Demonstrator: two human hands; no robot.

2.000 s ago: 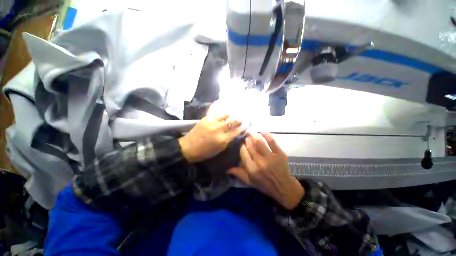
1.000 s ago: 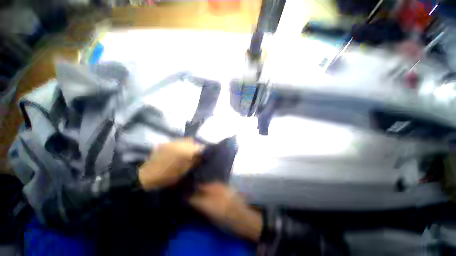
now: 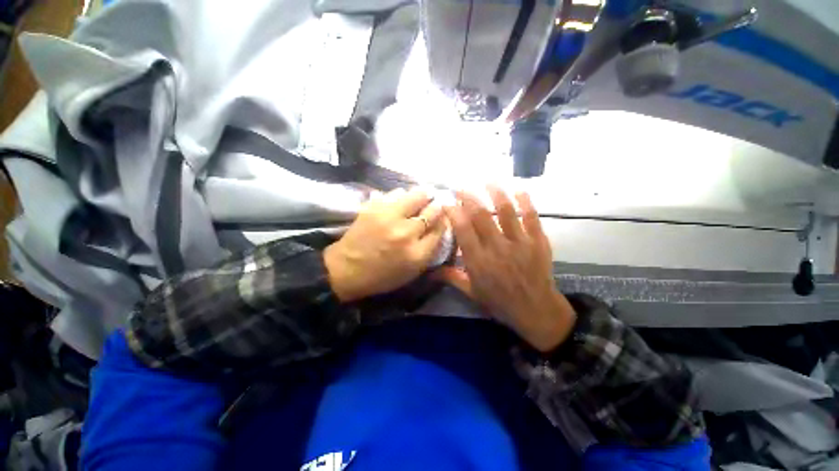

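A light grey garment with dark grey bands [image 3: 198,147] lies heaped on the machine table, left of the needle area. My left hand [image 3: 386,241] grips the garment's edge just in front of the needle area, fingers curled. A small pale piece of cloth [image 3: 445,241] shows between my hands. My right hand [image 3: 504,250] lies beside it on the right, fingers spread forward, with the thumb near the pale piece. The white sewing machine head [image 3: 478,46] is above my hands. Lamp glare hides the presser foot and needle.
The machine arm with a tension knob [image 3: 648,66] reaches to the upper right. A dark cylinder [image 3: 531,147] hangs right of the needle area. The ruler-marked table edge [image 3: 644,290] runs along the front right. Loose grey cloth [image 3: 764,384] lies below the edge at the right.
One second ago both hands were lower left, holding a dark piece away from the needle. Now they are back in front of the needle, with a pale piece between them. The view has also shifted.
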